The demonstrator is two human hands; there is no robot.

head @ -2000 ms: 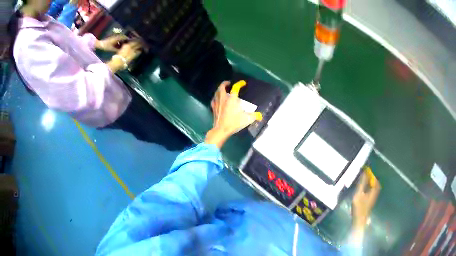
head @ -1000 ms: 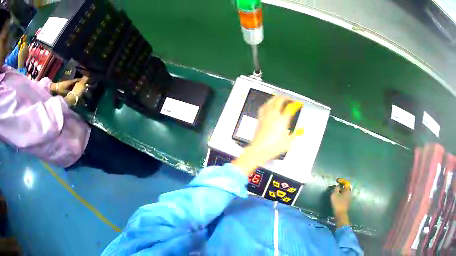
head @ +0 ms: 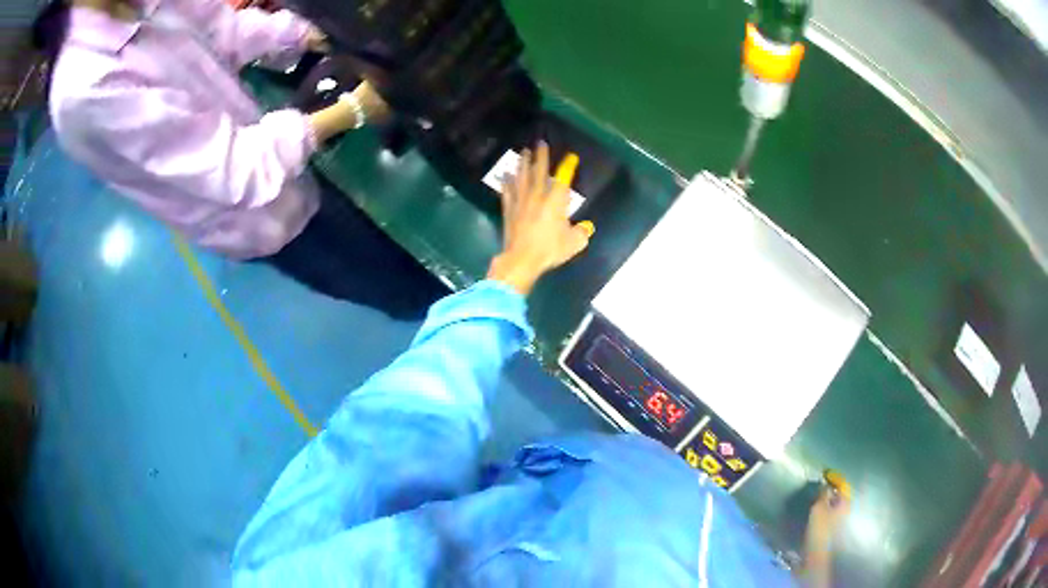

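The white scale (head: pixel 736 316) stands on the green bench with a bare platform and red digits lit on its dark front panel. My left hand (head: pixel 538 218) is left of the scale, over a black box (head: pixel 598 172) with a white label partly covered by the fingers. The fingers are spread, with yellow cots on two tips; no grip on the box shows. My right hand (head: pixel 825 523) is low on the bench, right of the scale, small and blurred. It has an orange-yellow tip; whether it holds anything is unclear.
Dark stacked boxes (head: pixel 448 75) stand at the upper left beside a person in a pink smock (head: pixel 184 138). A signal light (head: pixel 770 63) rises behind the scale. White labels (head: pixel 978 358) on dark boxes and red trays (head: pixel 998 534) are at the right.
The black box is gone from the scale platform. My left hand has moved from over the platform to the black box at its left. The camera view has turned.
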